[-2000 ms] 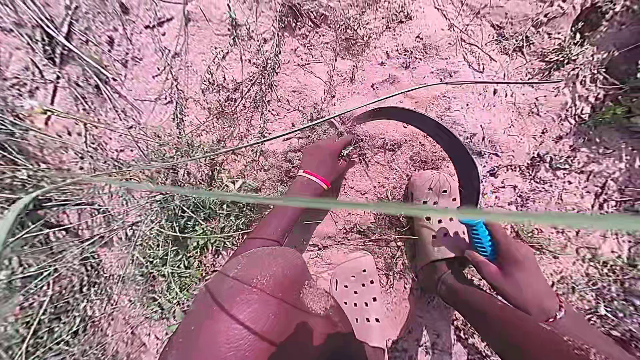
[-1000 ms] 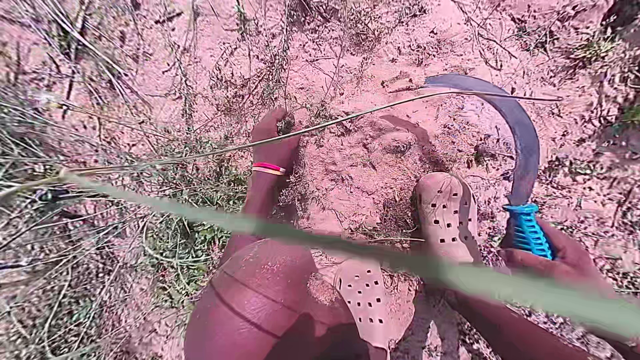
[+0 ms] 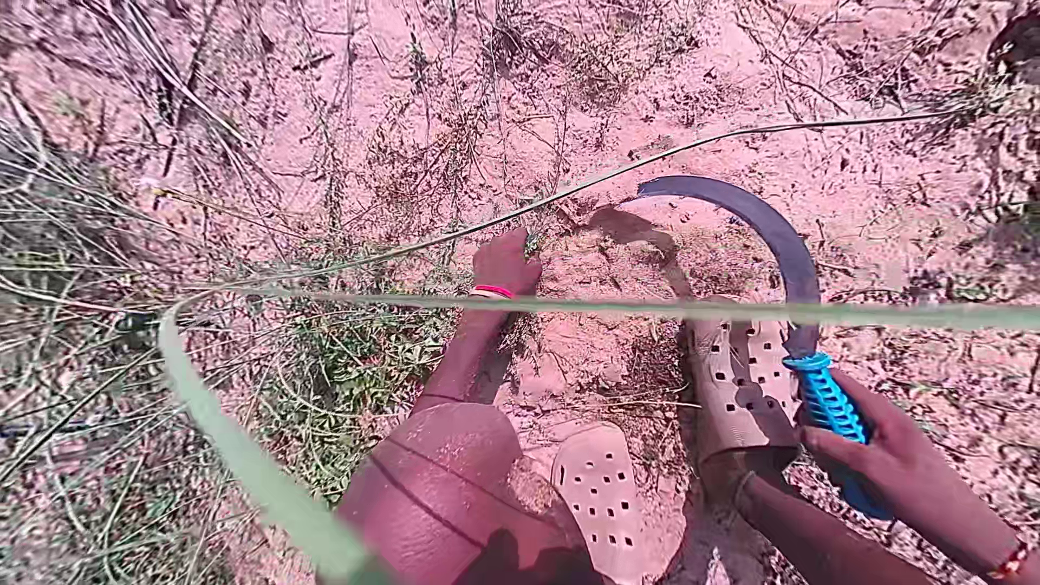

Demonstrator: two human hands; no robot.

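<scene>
My right hand (image 3: 869, 439) grips the blue ribbed handle of a sickle (image 3: 784, 244) at the lower right. The dark curved blade arches up and to the left, its tip above the ground and its shadow just below. My left hand (image 3: 505, 262), with a red and pale band at the wrist, reaches down near the ground left of the blade tip, beside small green weeds (image 3: 532, 244). Its fingers are partly hidden, so whether it holds a plant cannot be told.
Perforated clogs (image 3: 597, 496) are on my feet, below and between my hands. Long grass blades (image 3: 666, 309) cross close before the camera. Dry and green grass (image 3: 325, 398) grows thickly at the left; reddish soil (image 3: 561, 357) with twigs lies around my feet.
The sickle first swung out to the right, away from my left hand; its tip now lies somewhat back toward that hand. My right hand still holds the handle.
</scene>
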